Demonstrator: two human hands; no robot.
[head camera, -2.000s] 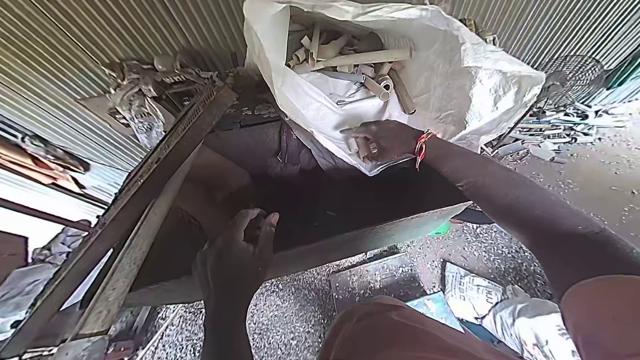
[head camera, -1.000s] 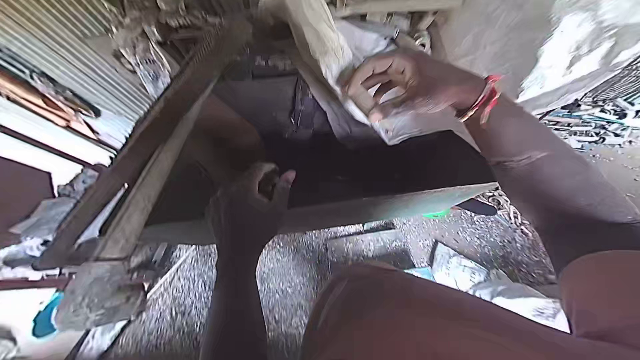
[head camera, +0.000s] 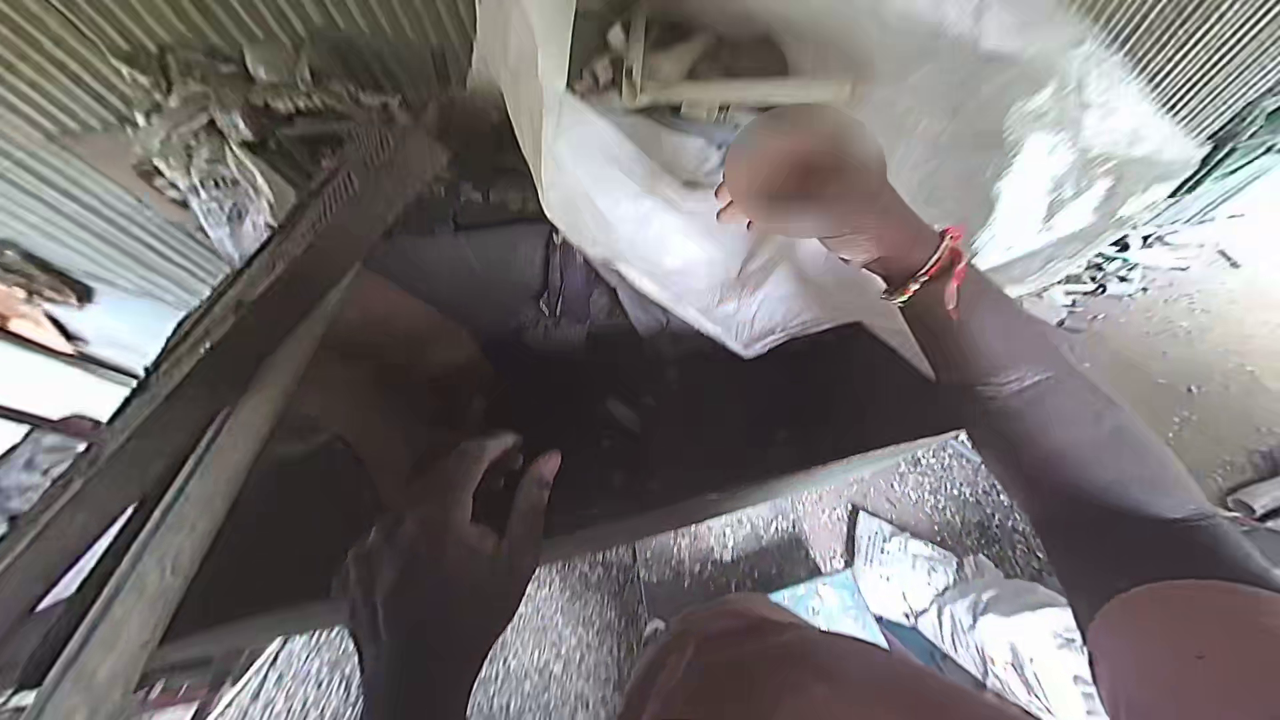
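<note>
A large white sack (head camera: 680, 240) stands with its mouth spread, holding cut strips and curled scraps (head camera: 740, 92) of pale material. My right hand (head camera: 810, 175), blurred, with a red thread bracelet at the wrist, hovers over the sack's near inner side; its fingers are curled and what they hold, if anything, is hidden. My left hand (head camera: 450, 530) is over the near edge of a dark trough-like surface (head camera: 690, 410), thumb and index finger apart. Whether something small sits between its fingers is too dark to tell.
Long wooden beams (head camera: 210, 350) slant along the left. Crumpled plastic and scrap (head camera: 225, 170) lie near the corrugated metal wall (head camera: 60, 190). White bags (head camera: 990, 620) lie on the speckled floor by my knees. More scraps (head camera: 1110, 270) are scattered at right.
My right hand has moved from the sack's near rim to above its inner side, its fingers now turned away from view. The left hand has stayed near the trough's edge. The view has shifted.
</note>
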